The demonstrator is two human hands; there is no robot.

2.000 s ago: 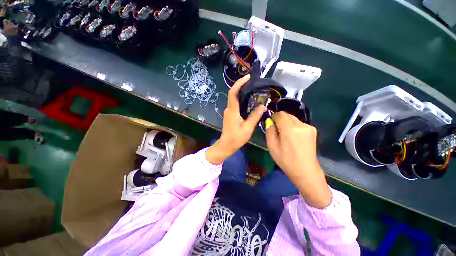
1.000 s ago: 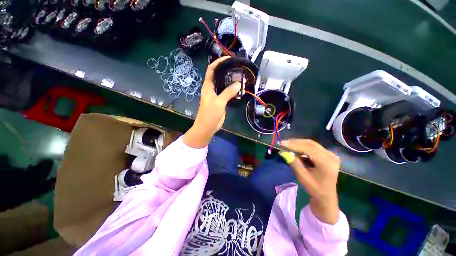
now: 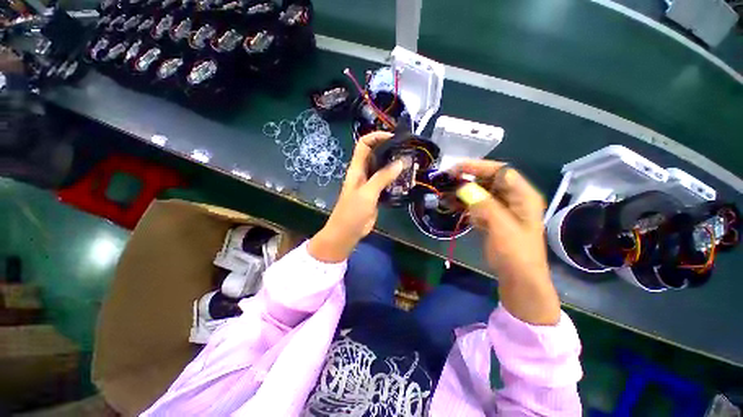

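Note:
My left hand holds a black camera module, its silvery inside facing me and my thumb on it. A white camera housing stands just below and right of the module on the bench, partly hidden, its bracket pointing away. Orange wires run between module and housing; a red wire with a small pale plug hangs over the near edge. My right hand, blurred, with a yellow band on a finger, is closed near the wires right of the module. A dark thing shows in it; I cannot tell what.
Another housing with red wires stands behind. A loose module and tangled translucent loops lie left. Rows of modules are far left, joined cameras right. A carton holds white cameras.
My right hand has moved from the red wires at the bench edge up and forward, close to the module. The left hand still holds the module. The view has shifted slightly.

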